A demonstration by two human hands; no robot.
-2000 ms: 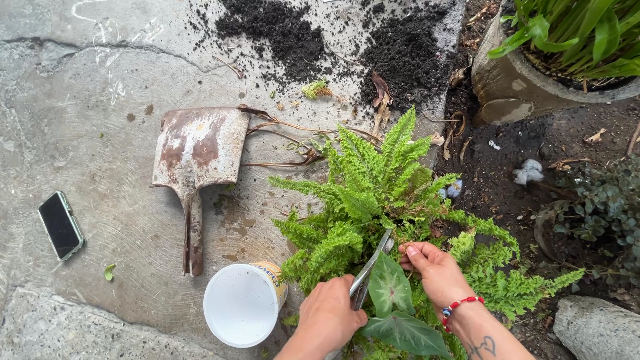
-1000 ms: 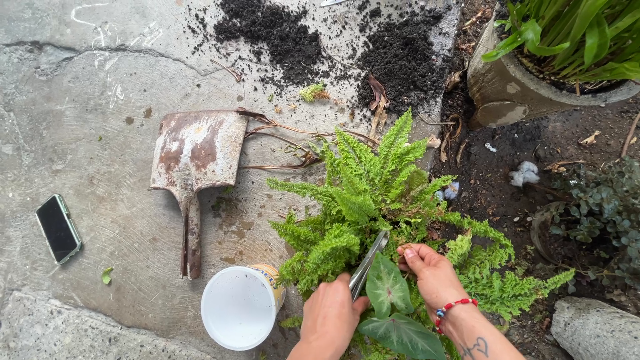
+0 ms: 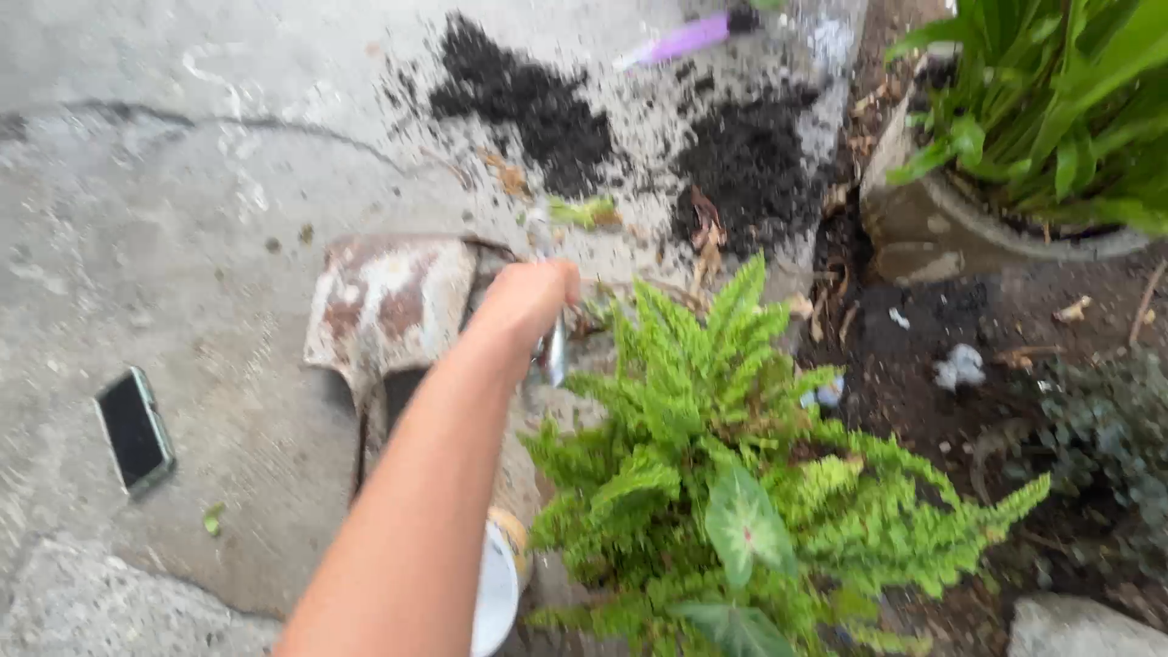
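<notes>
My left hand (image 3: 532, 297) reaches over the concrete between the rusty shovel head (image 3: 392, 301) and the fern (image 3: 675, 401); it is blurred and holds metal scissors (image 3: 557, 351), partly hidden by the fingers. My right hand is out of the view. A caladium leaf (image 3: 748, 529) with a pale centre stands among the fern fronds. The white plastic tub (image 3: 495, 584) is partly covered by my left forearm. Dry stems lie beside the shovel head and the fern.
Two heaps of dark soil (image 3: 520, 100) lie on the concrete, with a purple-handled tool (image 3: 680, 41) near them. A phone (image 3: 134, 431) lies at the left. A concrete planter (image 3: 949, 219) with strappy leaves stands upper right, and a stone (image 3: 1086, 630) sits lower right.
My left hand has moved up and left from the fern with the scissors. My right hand, earlier at the fronds, has left the view. The purple-handled tool now shows more fully.
</notes>
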